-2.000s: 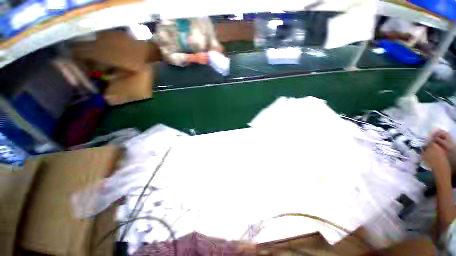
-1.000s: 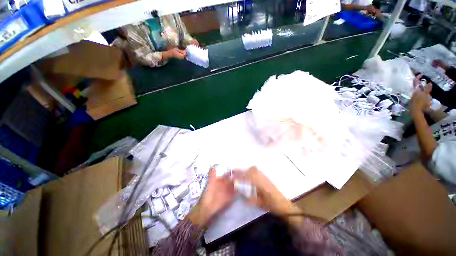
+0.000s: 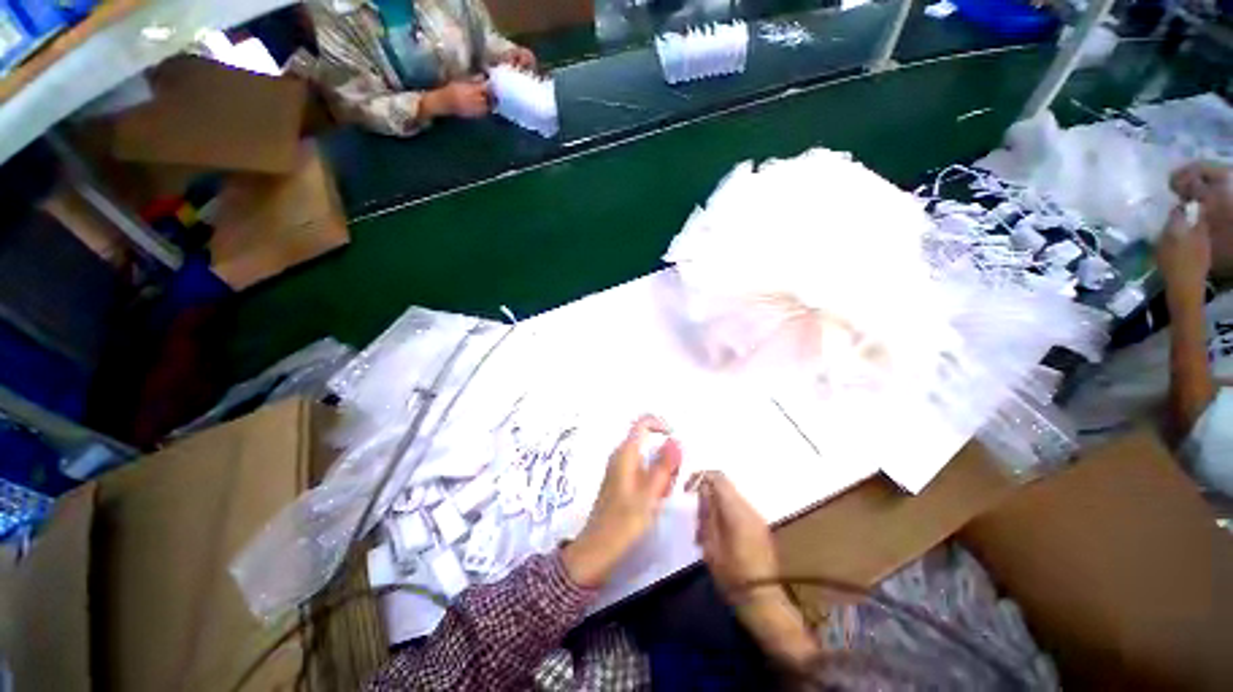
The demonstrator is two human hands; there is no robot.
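Note:
My left hand [image 3: 630,498] is over the front of the white bench sheet [image 3: 730,439], with a small white item [image 3: 657,443] between thumb and fingers. My right hand [image 3: 732,534] is just to its right, fingers bent together at the tips; whether they pinch clear plastic is washed out in the glare. The hands are a little apart. A heap of white corded units [image 3: 467,521] lies left of my left hand. A large fanned pile of thin poly bags [image 3: 811,243] lies beyond the hands.
An open carton [image 3: 1109,568] at lower right holds shiny bagged units [image 3: 933,629]. Another carton [image 3: 203,541] is at lower left beside crumpled clear bags [image 3: 406,372]. More corded units [image 3: 1014,230] lie far right near another person's arm [image 3: 1187,318]. A person opposite holds white comb-like stacks [image 3: 525,100].
My hands have moved slightly apart; my right fingertips have drawn back from the left hand. The view has shifted a little. The worker at right has raised the hands slightly.

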